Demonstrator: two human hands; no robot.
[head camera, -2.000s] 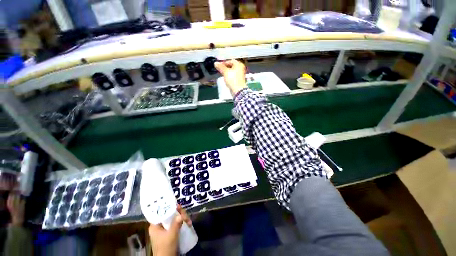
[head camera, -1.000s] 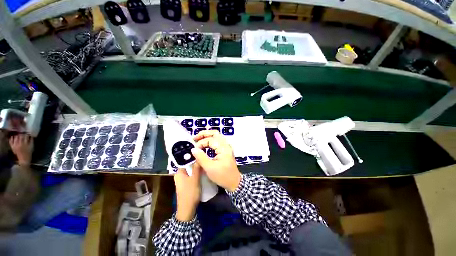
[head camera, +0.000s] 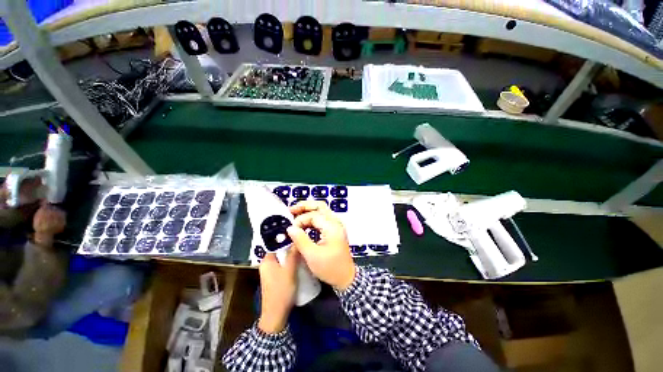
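Observation:
A white camera housing (head camera: 263, 200) is held over the bench edge with its front end tilted up towards me. A black faceplate (head camera: 276, 232) with a round hole covers that front end. My left hand (head camera: 277, 290) grips the housing from below. My right hand (head camera: 323, 243) has its fingertips at the faceplate's right edge; whether they hold it or press on it is hard to tell. The sticker sheet (head camera: 374, 218) lies behind the hands, with rows of black stickers and a blank white part. The hands hide some of it.
A bagged sticker sheet (head camera: 150, 221) lies left. At right are a pink object (head camera: 414, 222), a white cloth (head camera: 440, 215) and a second housing (head camera: 496, 234). Another housing (head camera: 436, 154) lies on the green belt (head camera: 291, 142). Black faceplates (head camera: 268, 33) hang under the shelf. A neighbour's hand (head camera: 49, 222) is far left.
My right hand has come down from the hanging faceplates to the housing in my left hand. The housing's front now bears a black faceplate. In the last second the hands have barely moved.

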